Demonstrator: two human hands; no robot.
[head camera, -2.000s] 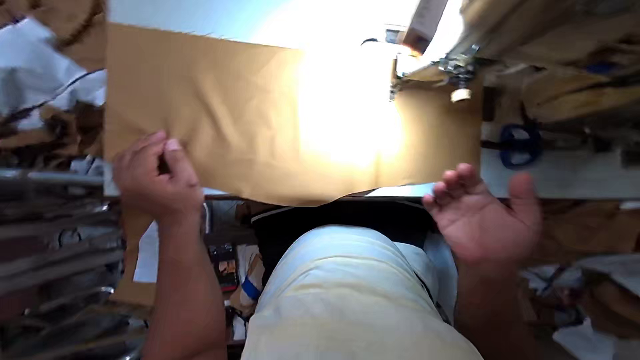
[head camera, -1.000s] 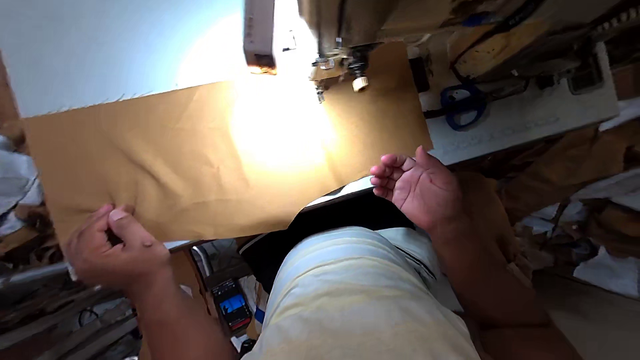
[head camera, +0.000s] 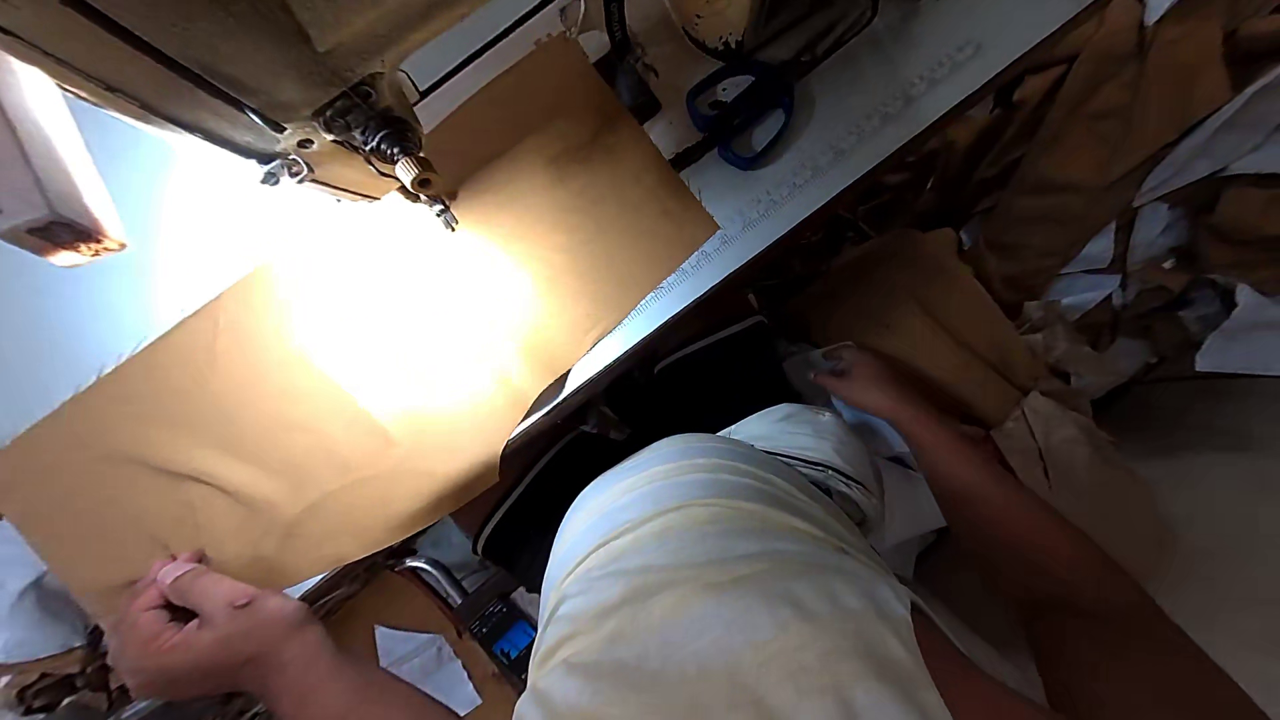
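A long panel of tan fabric (head camera: 240, 400) lies across the white sewing table, with frayed threads along its edges. Over its right part stands a sewing machine's needle area (head camera: 445, 212), whose lamp lights the cloth very brightly. My left hand (head camera: 200, 625) pinches the fabric's lower left corner between thumb and fingers. Below the table edge, my right hand (head camera: 850, 375) is beside my lap, its fingers curled at a small grayish piece I cannot make out. Blue-handled scissors (head camera: 740, 115) rest right of the panel.
A printed ruler scale (head camera: 740, 230) runs along the table's front edge (head camera: 900, 130). At the right hang and lie tan cloth pieces (head camera: 920, 310) and white scraps (head camera: 1240, 330). A device with a lit screen (head camera: 510, 635) sits below the table, near my lap.
My right hand, raised with spread fingers near the table edge before, has dropped below it. My left hand stays at the fabric's left corner. The view has turned and moved right.
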